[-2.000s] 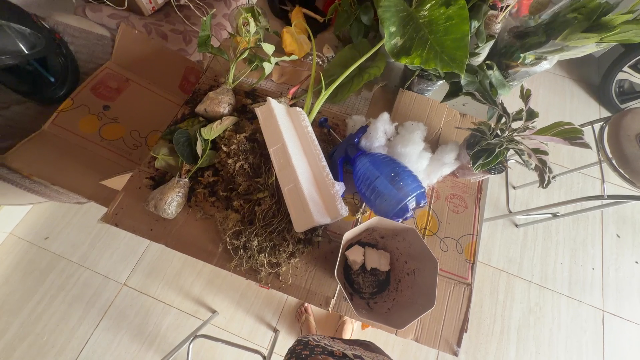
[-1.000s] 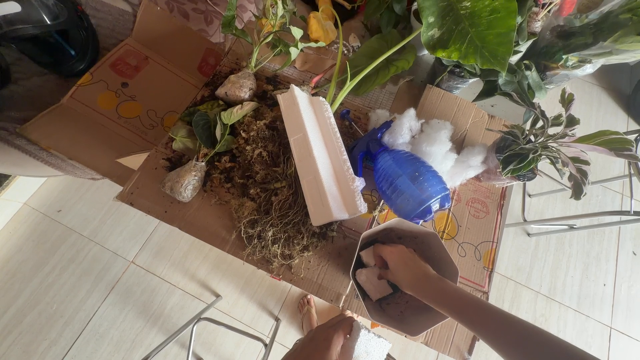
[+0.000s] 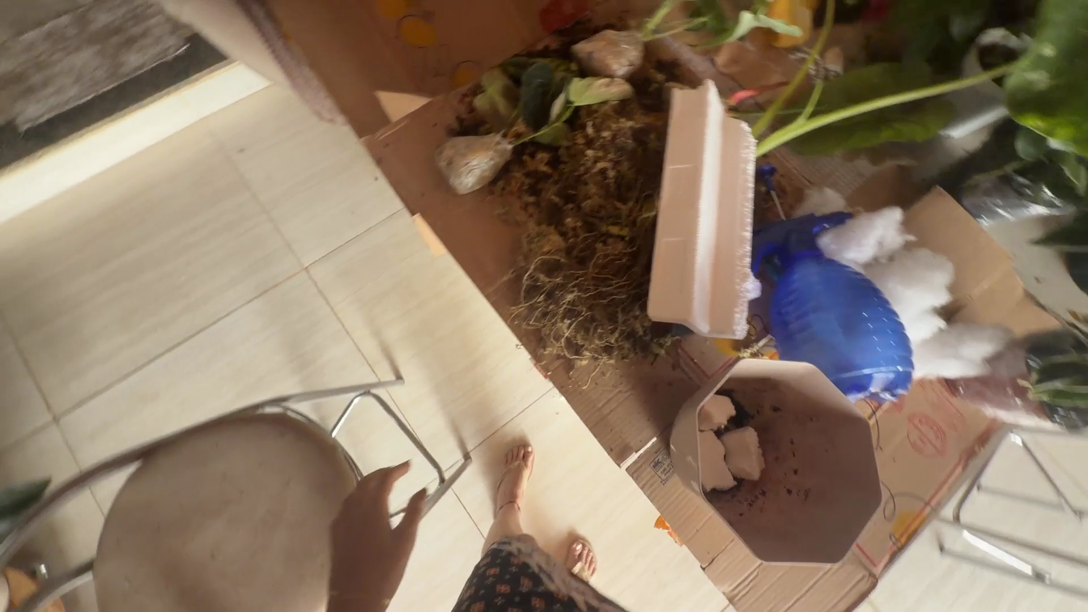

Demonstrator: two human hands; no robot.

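Observation:
My left hand [image 3: 374,531] is over the right edge of a round stool seat [image 3: 225,518], thumb and fingers apart, holding nothing that I can see. My right hand is out of view. An octagonal plastic plant pot [image 3: 807,476] stands on flattened cardboard, with several pale foam pieces [image 3: 742,453] and dark soil in its bottom. Above it lies a long foam piece with a ragged edge [image 3: 705,212]. To the right of that is a blue ribbed spray bottle [image 3: 837,319] on its side, beside white fluffy fibre [image 3: 905,272].
Dried moss and roots [image 3: 586,221] are heaped on the cardboard [image 3: 629,408], beside small plants with wrapped root balls [image 3: 473,163]. Large-leaved plants fill the upper right. A metal-legged chair [image 3: 1011,510] stands at the lower right. My feet [image 3: 514,476] are on the tiles.
My right hand, in the pot a second ago, has left the view. The white foam piece near my other hand is no longer seen. More foam lies in the pot than two seconds ago. The view has swung left.

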